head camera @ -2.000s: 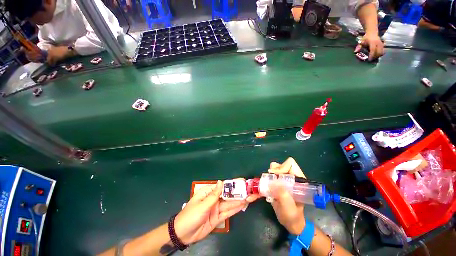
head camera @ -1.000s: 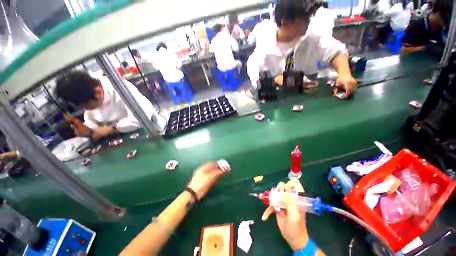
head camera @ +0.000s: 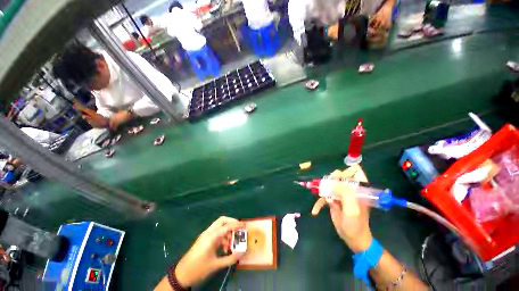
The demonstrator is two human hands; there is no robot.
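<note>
My left hand (head camera: 209, 254) grips a small white-and-dark module (head camera: 239, 241) between thumb and fingers, at the left part of the pressing pad (head camera: 272, 258), a reddish-brown frame with a pale centre. Whether the module touches the pad cannot be told. My right hand (head camera: 348, 213) holds the clear dispensing syringe (head camera: 369, 196). Its red end and thin needle tip point left, above and right of the pad, apart from the module. A blue cap and clear air hose run from its right end.
A crumpled white wipe (head camera: 289, 229) lies right of the pad. A red spare syringe (head camera: 356, 143) stands upright. A red bin (head camera: 455, 211) and blue controller (head camera: 419, 165) are right, a blue-and-white machine (head camera: 85, 256) left. Modules lie on the green belt (head camera: 273, 136); people sit beyond.
My left hand has come back from the belt to the pad with a module. My right hand still holds the syringe, pointing left. The camera view has shifted.
</note>
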